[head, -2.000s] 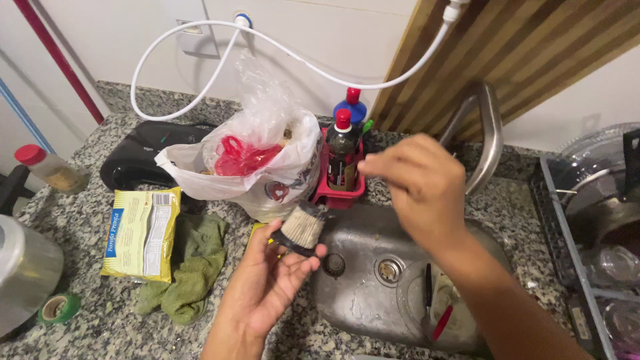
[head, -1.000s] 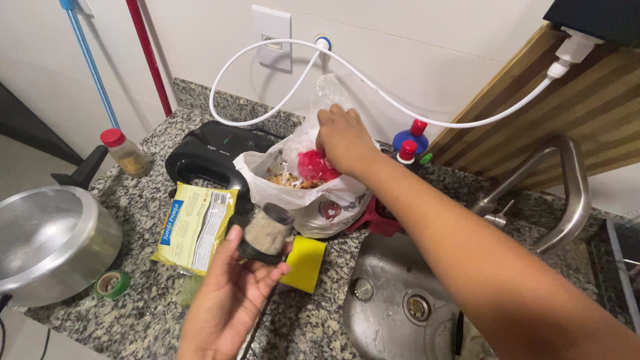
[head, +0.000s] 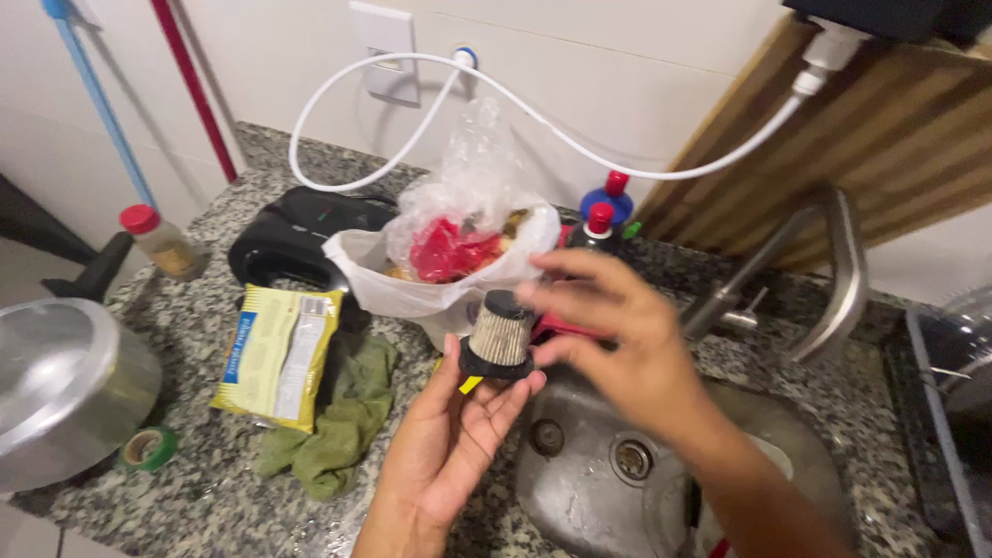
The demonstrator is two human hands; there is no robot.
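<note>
A pleated cone-shaped filter (head: 500,337) with a black rim and black cap is held upright by its rim in my left hand (head: 457,434), palm up. Just right of the filter is my right hand (head: 612,333), blurred, its fingers spread and apparently holding nothing; whether a fingertip touches the filter I cannot tell. Behind the filter stands a white plastic bag (head: 434,298) with food scraps, a clear bag and a piece of red plastic (head: 449,252) in its mouth. A yellow piece (head: 470,384) shows below the filter's rim.
The steel sink (head: 589,504) and its faucet (head: 845,271) are at right. Left lie a yellow food packet (head: 275,356), a green cloth (head: 341,426), green tape (head: 149,448), a metal pot (head: 70,387) and a black appliance (head: 310,225). Bottles (head: 604,205) stand behind; a white hose (head: 573,143) loops above.
My right hand has come back from inside the white bag to beside the filter. My left hand still holds the filter, whose pleats now face the camera more clearly.
</note>
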